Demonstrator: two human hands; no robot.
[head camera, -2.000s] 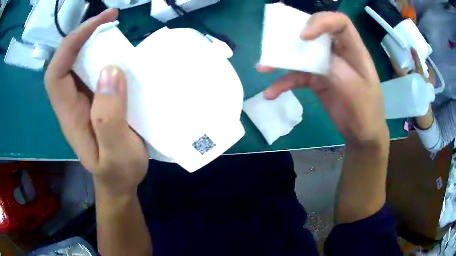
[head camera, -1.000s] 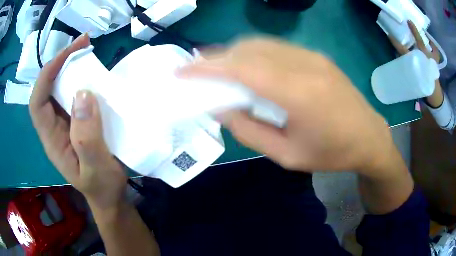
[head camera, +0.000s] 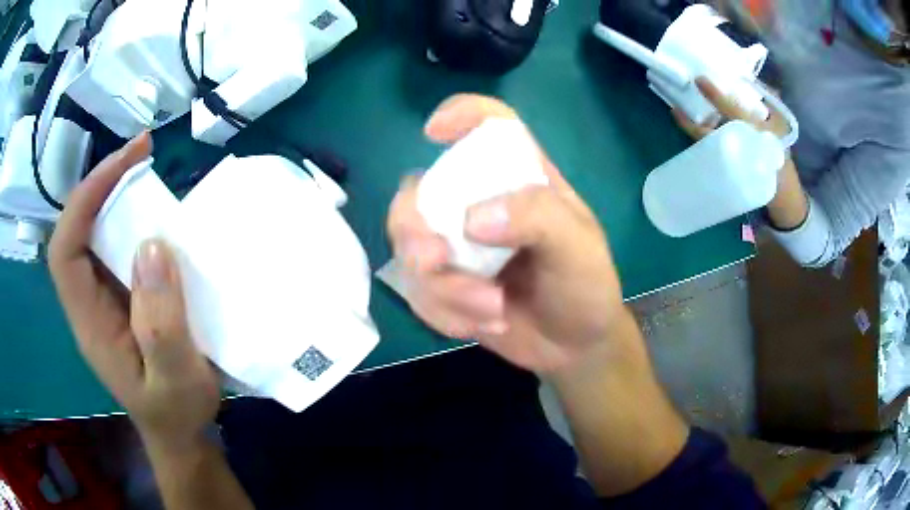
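Note:
A white camera housing (head camera: 274, 269) with a small QR label lies tilted at the table's front edge. My left hand (head camera: 145, 309) grips its left end, thumb on top. My right hand (head camera: 519, 259) holds a small white block, which looks like a cleaning sponge (head camera: 479, 189), in its fingers just right of the housing, not touching it. A corner of a white wiping cloth (head camera: 395, 281) shows on the table; my right hand hides the rest.
More white cameras (head camera: 239, 60) with black cables stand at the back left. A black dome (head camera: 486, 32) is at the back. A squeeze bottle (head camera: 710, 179) lies at the right, beside another person's hand (head camera: 788, 194) on a white camera (head camera: 698, 60). A red stool (head camera: 75, 468) is below left.
My right hand went across onto the housing, then came back off it with the block lifted. The housing and my left hand sit lower and further left in view.

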